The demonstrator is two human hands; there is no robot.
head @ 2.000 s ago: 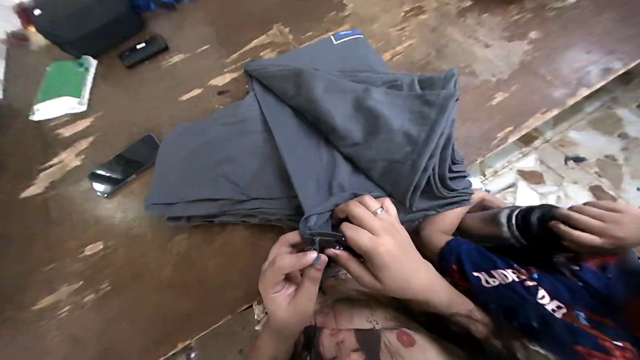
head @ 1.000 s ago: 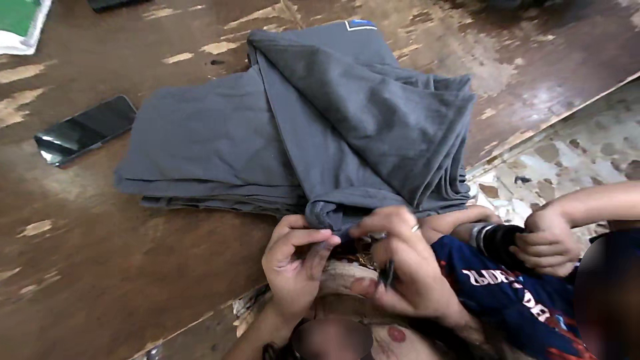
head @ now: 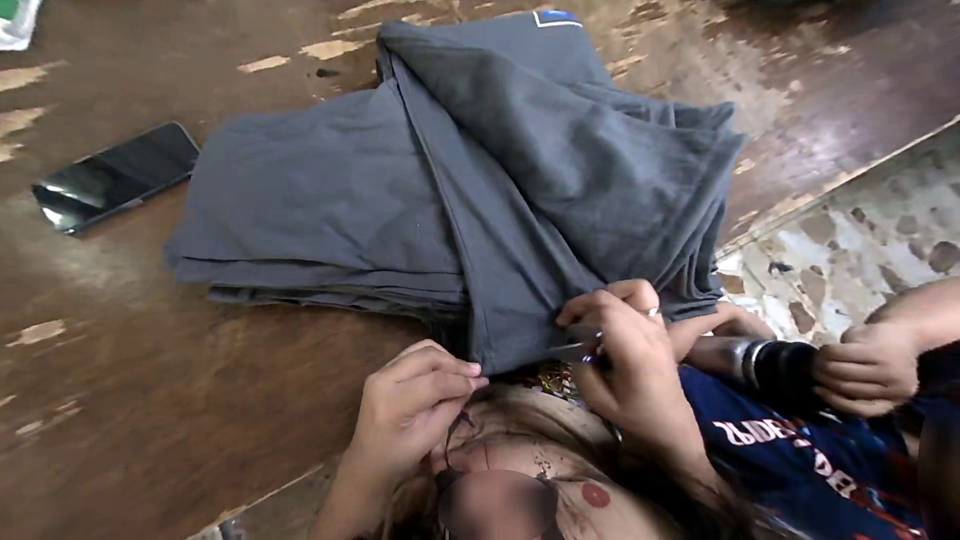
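Note:
A pile of folded dark grey fabric garments lies on the worn wooden table, its right part folded over at a slant. My left hand pinches the near corner of the top garment between thumb and fingertips. Just right of it, my right hand holds a small metal tool with a pointed end, perhaps small scissors or a thread snipper, against the garment's near edge. Its handle is mostly hidden in my fingers. A ring shows on the right hand.
A dark smartphone lies left of the pile on the wooden table. A green and white packet is at the top left corner. Another person's hand and a dark blue printed shirt are at the right, beside the stone-patterned floor.
The garment's near corner, bunched at my fingers earlier, is now spread flatter between my hands. My right hand has moved away from my left, and the metal tool shows more plainly.

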